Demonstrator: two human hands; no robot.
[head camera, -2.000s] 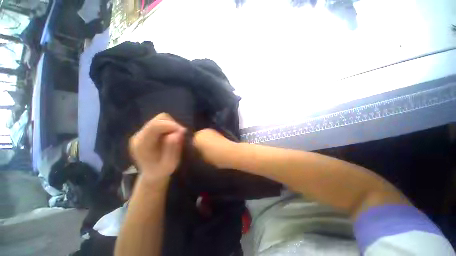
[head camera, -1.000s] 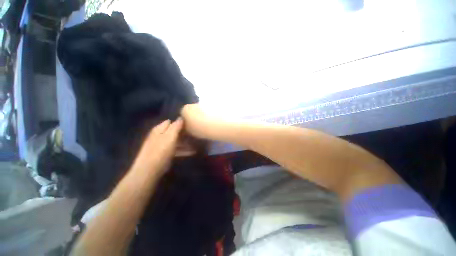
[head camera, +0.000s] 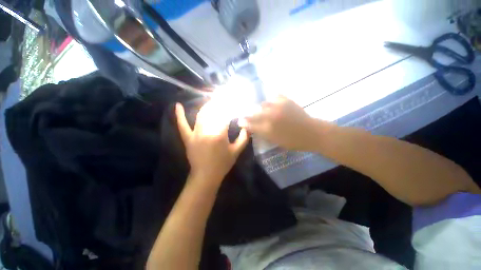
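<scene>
A large black garment (head camera: 100, 158) is bunched on the table left of the needle and hangs over the lap. My left hand (head camera: 211, 140) lies on the garment with its fingers spread, just in front of the needle area. My right hand (head camera: 279, 124) has its fingers bent at the garment's edge, beside my left thumb. The presser foot and needle area (head camera: 241, 60) is just beyond my hands; glare hides its lower part and my left fingertips. A small white spot shows at my right fingertips; I cannot tell what it is.
The sewing machine head (head camera: 184, 16) with a curved chrome rail is above. Dark blue-handled scissors (head camera: 440, 58) lie on the table at the right. The ruler-marked table edge (head camera: 369, 118) runs below my right hand and forearm.
The view has shifted so the machine head and scissors now show. Both hands and the garment are now at the needle area. My left hand has gone from closed fingers to spread fingers.
</scene>
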